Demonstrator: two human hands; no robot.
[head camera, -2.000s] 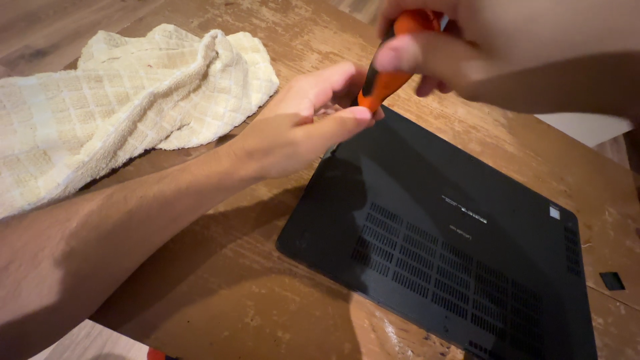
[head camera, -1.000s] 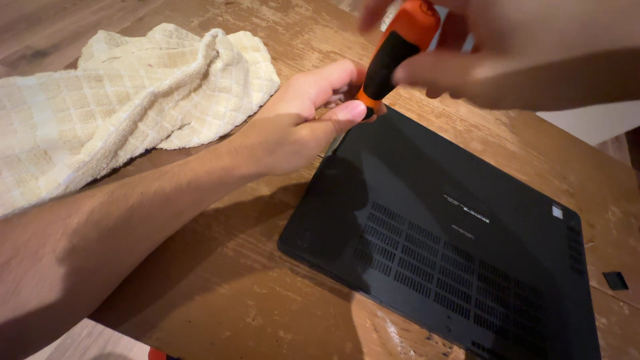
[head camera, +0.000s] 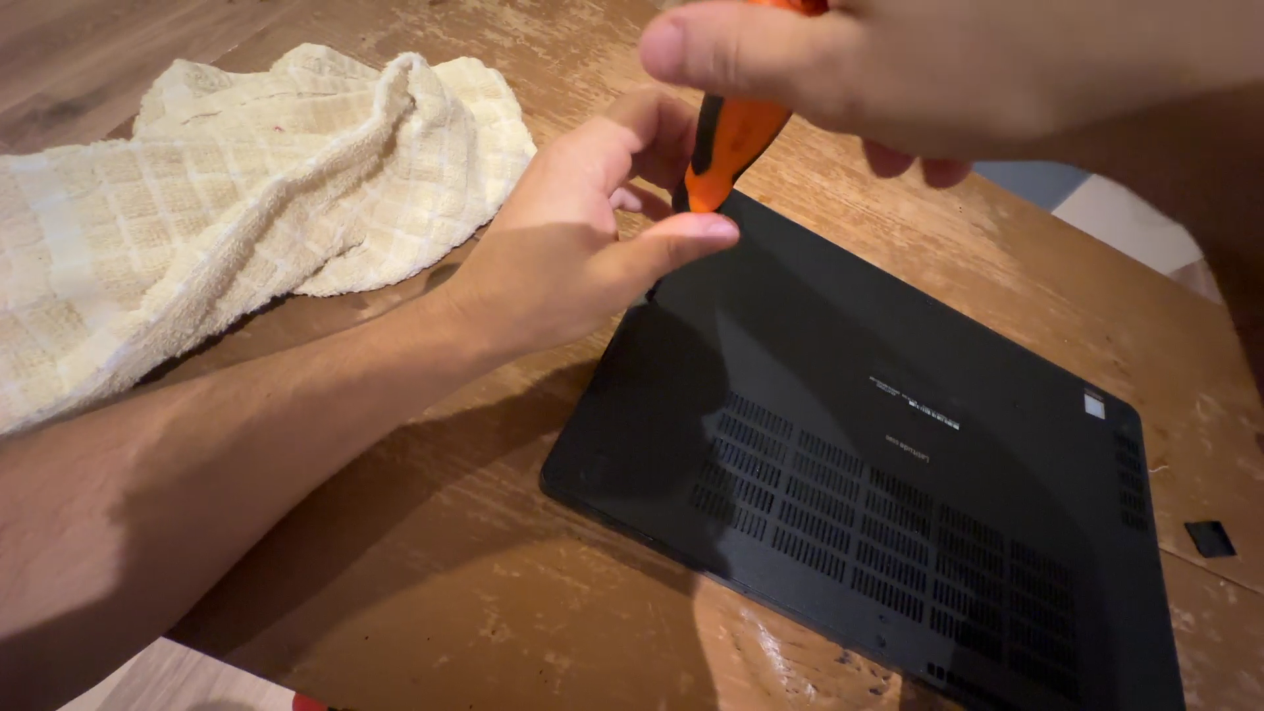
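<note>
A black laptop (head camera: 790, 326) lies upside down, its vented bottom cover facing up. Over its far left corner stands a screwdriver with an orange and black handle (head camera: 741, 138). My right hand (head camera: 869, 79) holds the upper part of that handle. The thumb and fingers of my left hand (head camera: 592, 217) are around the handle's lower end, at the laptop's corner. The screwdriver's shaft and tip are hidden, and so is whatever they touch.
The laptop rests on a worn wooden table (head camera: 444, 583). A crumpled cream towel (head camera: 326, 178) lies at the left, beyond my left forearm. A small black square piece (head camera: 1211, 539) lies right of the laptop. Part of a red thing shows at the bottom edge.
My right hand has shifted about the screwdriver's handle, and the handle's tilt and visible side have changed. My left hand remains at the same corner. The laptop and towel have not plainly moved.
</note>
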